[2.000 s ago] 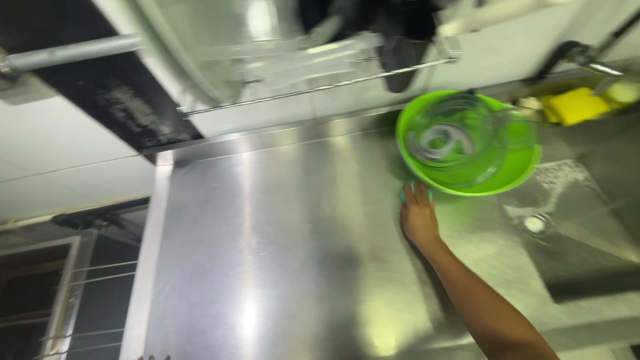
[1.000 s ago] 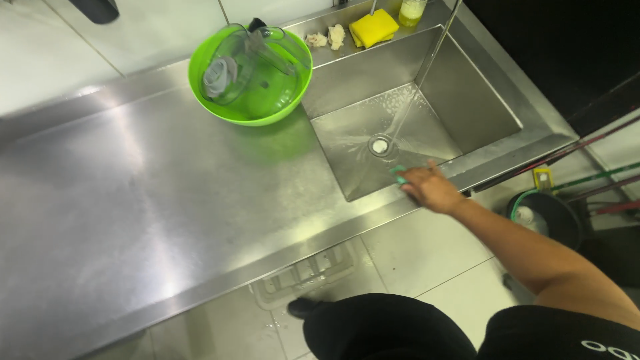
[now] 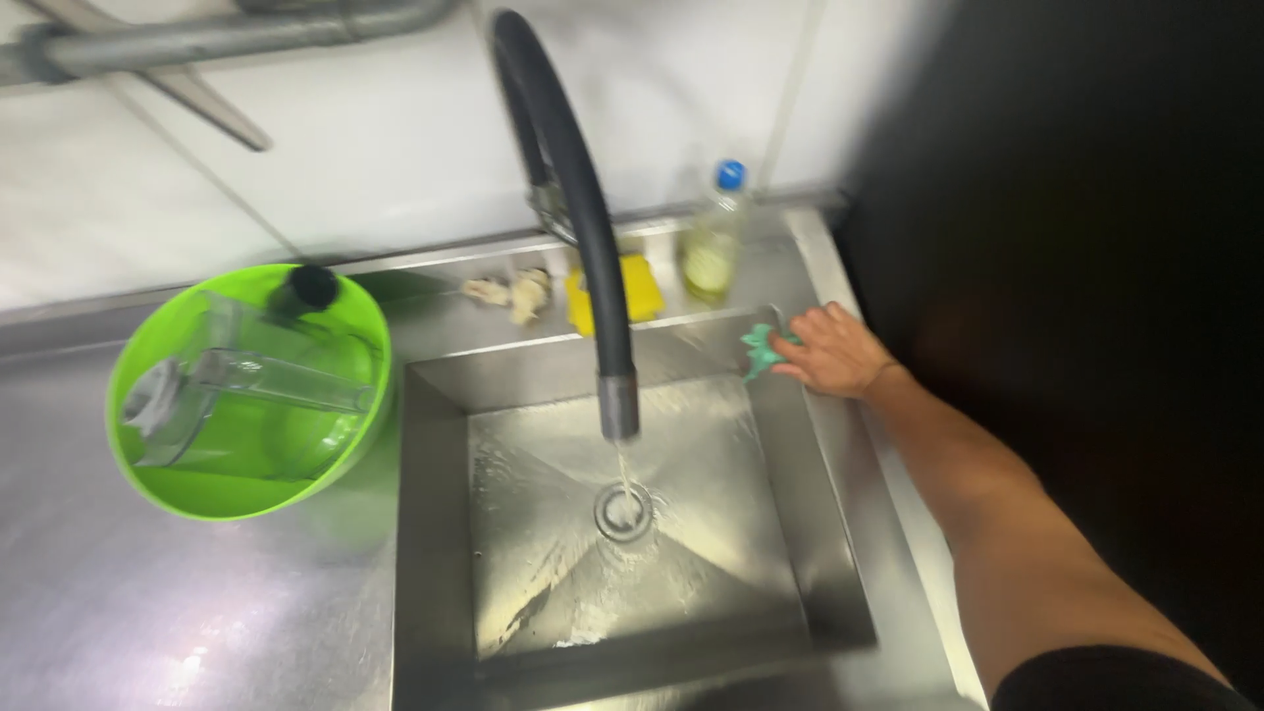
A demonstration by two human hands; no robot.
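Observation:
My right hand (image 3: 832, 351) holds a crumpled green cloth (image 3: 763, 351) at the back right corner of the stainless steel sink (image 3: 834, 513). Water runs from the black flexible faucet (image 3: 592, 237) onto the drain (image 3: 623, 511). Left of the sink stands a bright green plastic tub (image 3: 242, 509) with clear plastic parts (image 3: 286, 380) in it. Behind the basin, from left to right, lie pale crumpled scraps (image 3: 528, 294), a yellow cloth or sponge (image 3: 642, 286) and an upright bottle with a blue cap (image 3: 713, 247). My left hand is out of view.
The steel counter (image 3: 118, 612) extends left of the sink. Behind it rises a white tiled wall (image 3: 395, 148) with a grey pipe (image 3: 207, 38) at upper left. A dark surface (image 3: 1066, 247) borders the right side.
My right hand has moved from the sink's front edge to its back right corner, with the green cloth. Earlier it was beside the green tub. The view has shifted to the sink.

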